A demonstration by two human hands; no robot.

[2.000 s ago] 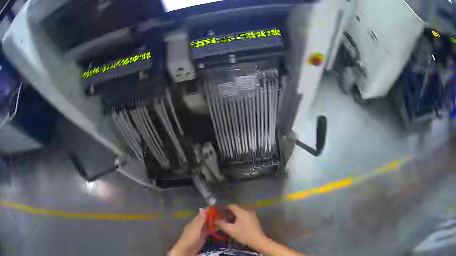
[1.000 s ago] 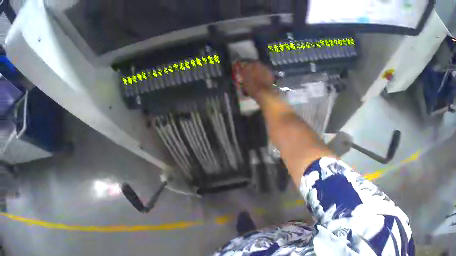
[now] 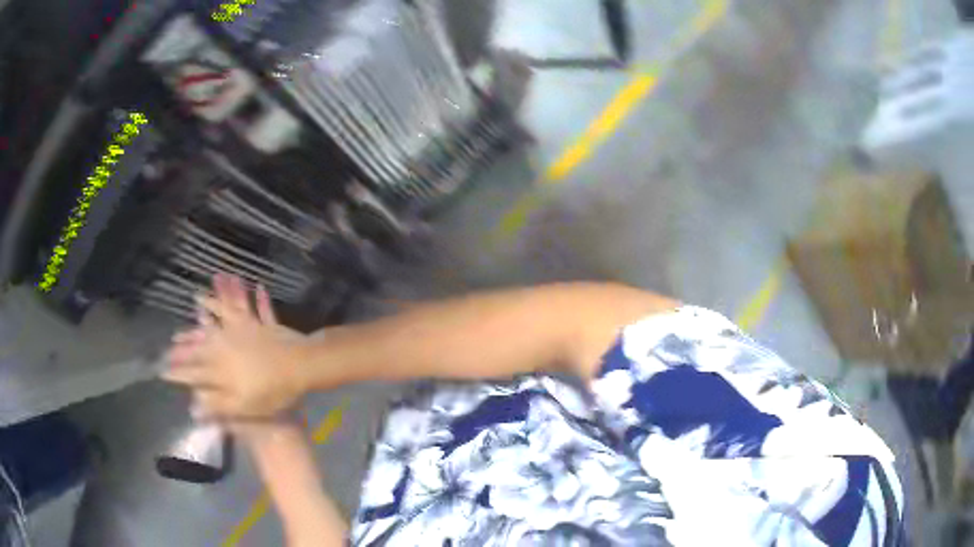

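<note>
My right hand is at the lower left with its fingers apart, over or against my left hand. No object shows in it. My left hand is mostly hidden behind it, so its grip cannot be told. A pale cylinder with a dark end is just below the hands; contact is unclear. Blurred red scissors handles lie on the pale block between the feeder banks. Rows of carrier tape hang at the upper middle, and more tape rows are beyond my hands.
Feeders with yellow-green marks are at the left. A brown cardboard box is at the right. A yellow floor line crosses the grey floor. A dark bar is at the top. My patterned sleeve fills the lower right.
The view has turned right, tilting the machine to the upper left. My right hand has left the red scissors on the block and is now against my left hand, which has come into view.
</note>
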